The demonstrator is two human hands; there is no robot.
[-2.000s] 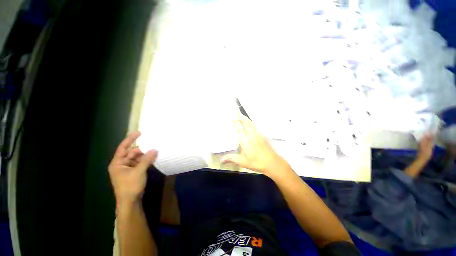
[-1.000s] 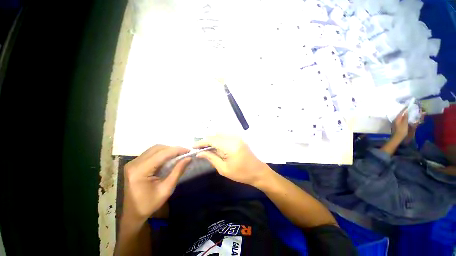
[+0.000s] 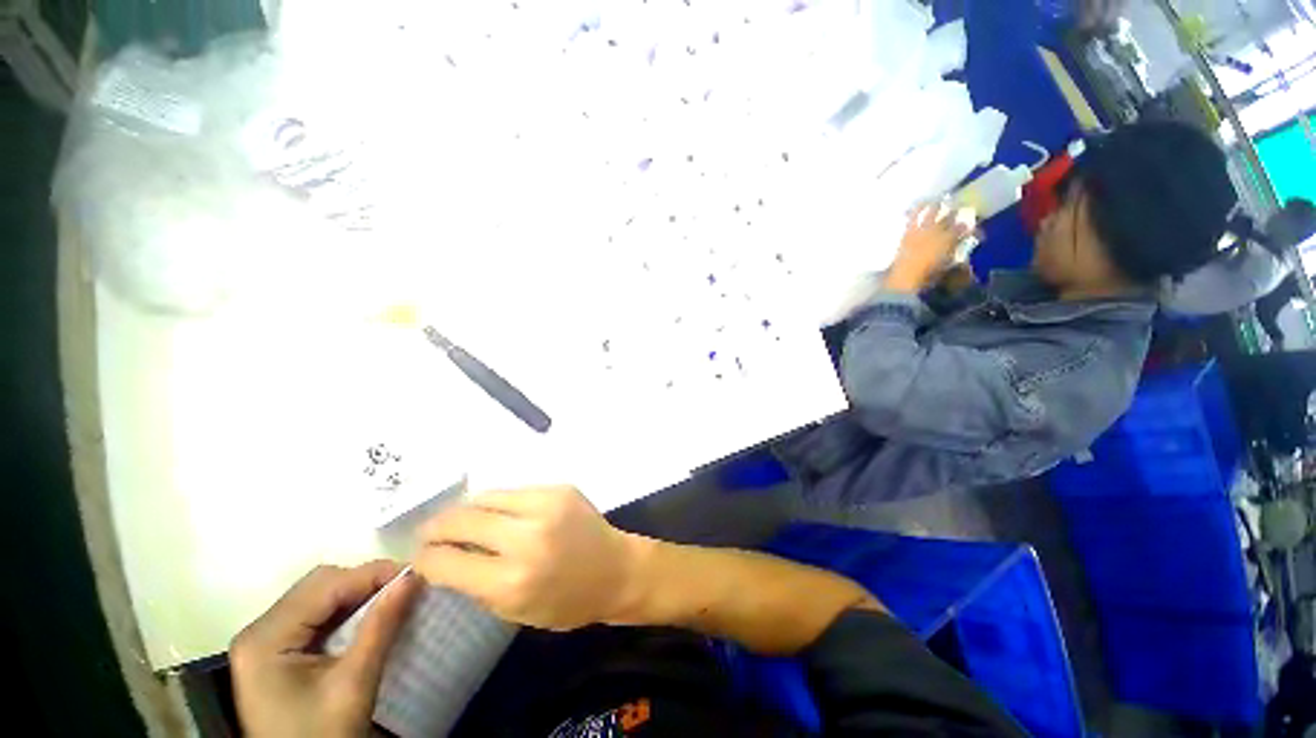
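My left hand (image 3: 321, 642) grips a thin white sheet with a fine grey grid (image 3: 445, 656), bent downward at the table's near edge. My right hand (image 3: 523, 558) is at the sheet's upper edge, fingers curled; whether it pinches the sheet or a label is hidden. A white housing (image 3: 419, 483) with small dark marks lies on the table just beyond my right hand. A dark-handled tool (image 3: 498, 389) with a pale tip lies on the table beyond it.
A crumpled clear bag (image 3: 166, 188) is at the far left. White units with dark dots (image 3: 707, 274) cover the right of the table. A person in a denim jacket (image 3: 967, 382) sits at the right, handling a white piece. Blue bins (image 3: 996, 606) stand beside the seats.
The view has swung right, bringing the other person and bins into view. The sheet now hangs more openly below my hands, and a housing with dark marks shows beyond my right hand.
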